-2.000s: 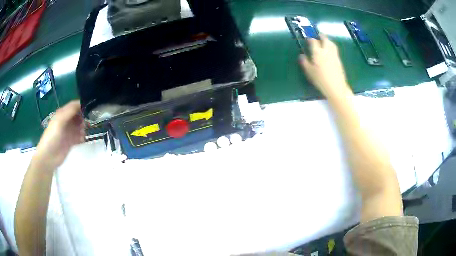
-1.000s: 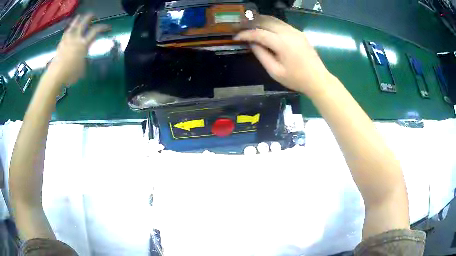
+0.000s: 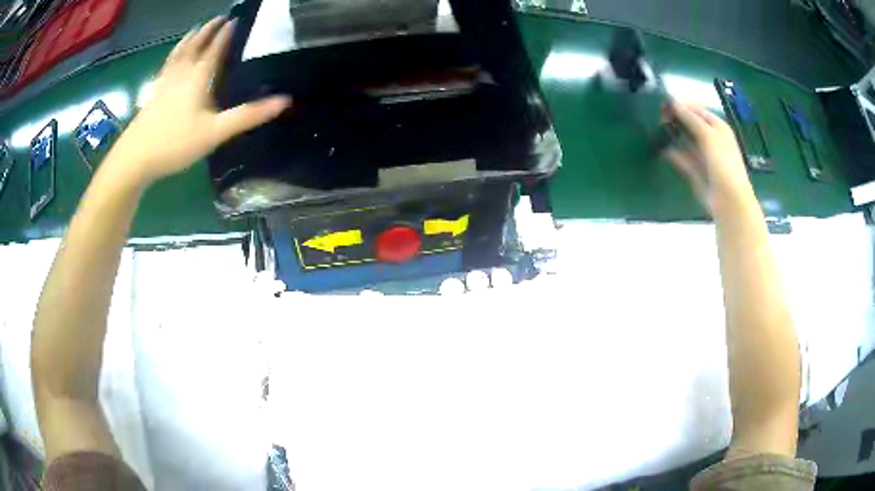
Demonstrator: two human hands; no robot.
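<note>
The black guard [image 3: 384,134] of the press stands in the middle, with the grey press head [image 3: 369,17] over it at the top edge. The fixture inside is mostly hidden in shadow. My left hand [image 3: 187,115] is spread on or over the guard's left side, fingers apart and empty. My right hand [image 3: 705,144] is blurred over the green belt, right of the guard. A blurred dark phone frame [image 3: 638,77] shows at its fingertips; the blur hides whether the hand grips it.
Phone frames lie on the green belt at left [image 3: 43,168] and right [image 3: 744,125]. The front panel has a red emergency stop button [image 3: 398,244] and white round pieces [image 3: 477,280] below. A red tray [image 3: 72,34] is upper left. White covering [image 3: 480,384] lines the near edge.
The right hand has left the fixture and moved right over the belt. The left hand has moved right from the belt to the guard. The press head and dark guard now cover the fixture.
</note>
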